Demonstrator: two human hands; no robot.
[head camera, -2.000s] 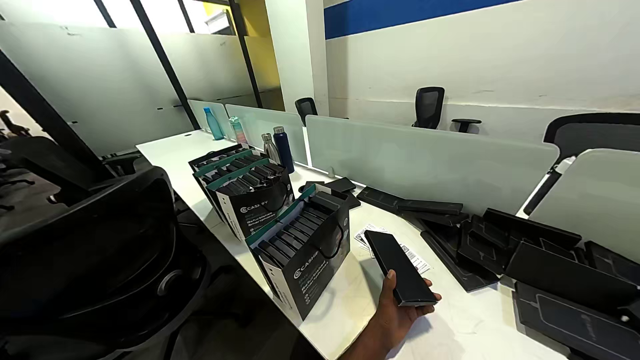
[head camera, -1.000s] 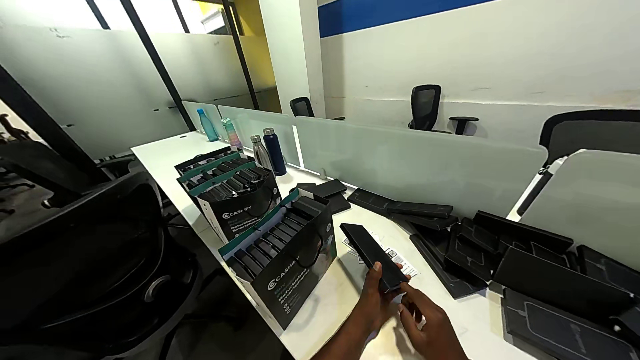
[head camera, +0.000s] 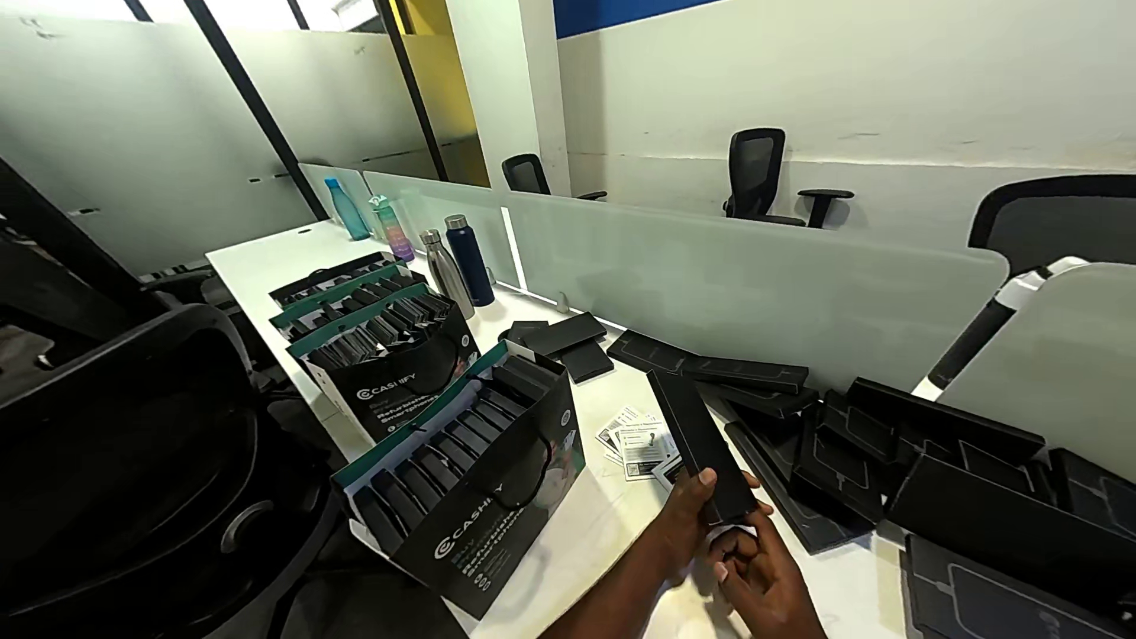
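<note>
My left hand (head camera: 685, 519) grips a long black cardboard box (head camera: 697, 444) near its lower end, with the thumb on top. My right hand (head camera: 759, 568) is at the box's near end, its upper fingers against the end and the others curled beneath; whether it grips the box is unclear. Behind the box, printed paper cards (head camera: 641, 448) lie on the white desk. To the left, a black paper carrier bag (head camera: 524, 497) lined in green stands filled with a row of dark boxes (head camera: 435, 461).
More filled carrier bags (head camera: 390, 390) stand farther back left, beside a steel bottle (head camera: 446, 275) and a navy bottle (head camera: 469, 262). Black boxes and open trays (head camera: 843, 453) are heaped at right. A frosted divider (head camera: 710, 257) runs along the desk; an office chair (head camera: 133, 461) is at left.
My right hand, not in view two seconds ago, has come to the near end of the black box. My left hand has kept hold of the box.
</note>
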